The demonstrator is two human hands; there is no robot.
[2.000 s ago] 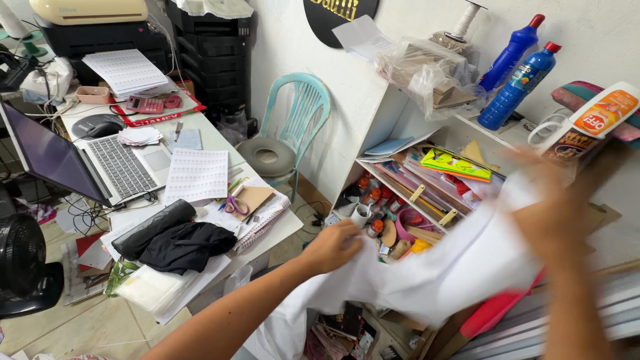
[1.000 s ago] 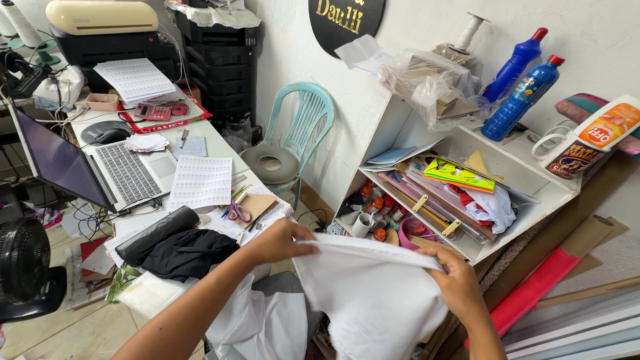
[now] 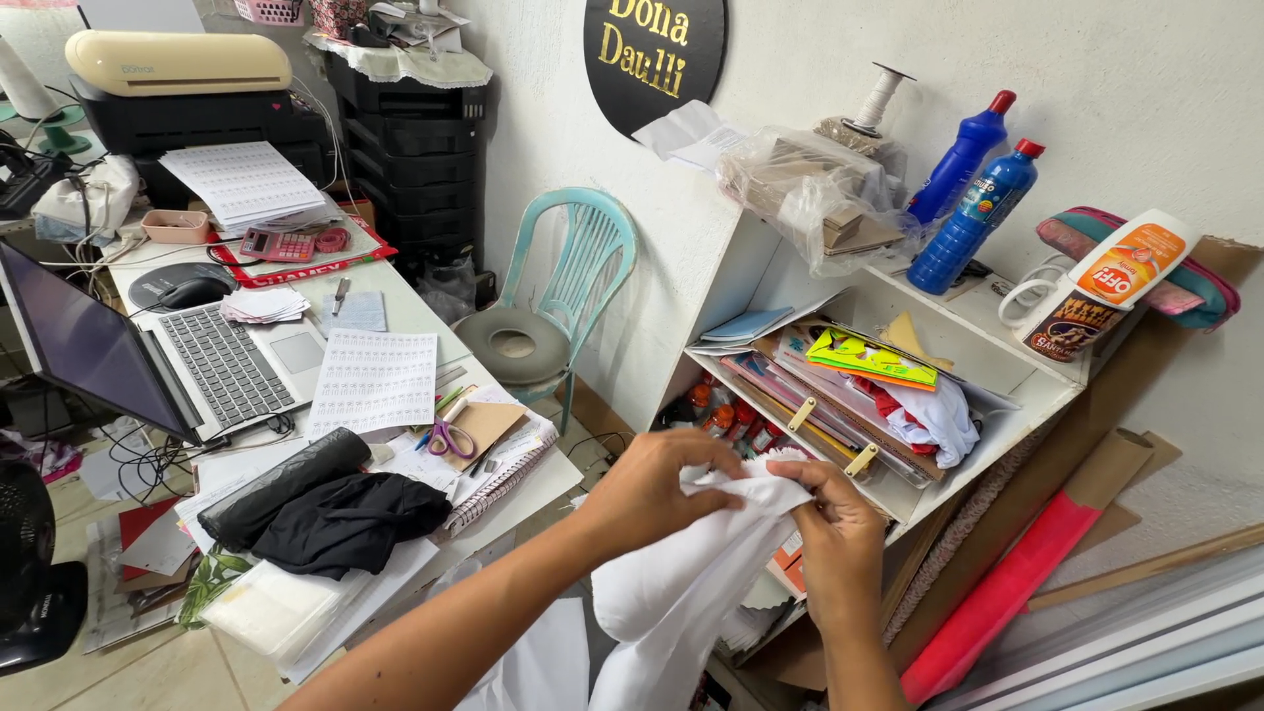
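A white cloth (image 3: 681, 583) hangs in folds from both hands, its gathered upper edge between them. My left hand (image 3: 667, 494) pinches that edge with thumb and fingers, left of centre. Close by on the right, my right hand (image 3: 834, 513) grips the same edge, thumb and index finger at the fabric. The fringed-looking rim of the cloth shows between the fingertips. Lower down, more white fabric (image 3: 538, 657) lies beneath my left forearm; whether it is the same piece I cannot tell.
At left, a white table (image 3: 538, 494) bears an open laptop (image 3: 232, 365), black cloth (image 3: 351, 518), purple-handled scissors (image 3: 451, 440) and papers. A turquoise chair (image 3: 573, 267) stands behind. Right of the hands is a white shelf unit (image 3: 1027, 395) with folders, bottles and a mug (image 3: 1062, 316). A red roll (image 3: 1002, 592) leans beside it.
The cloth was blurred in motion, then held stretched between hands set apart. Now my hands are closer together and the cloth's edge is bunched between them.
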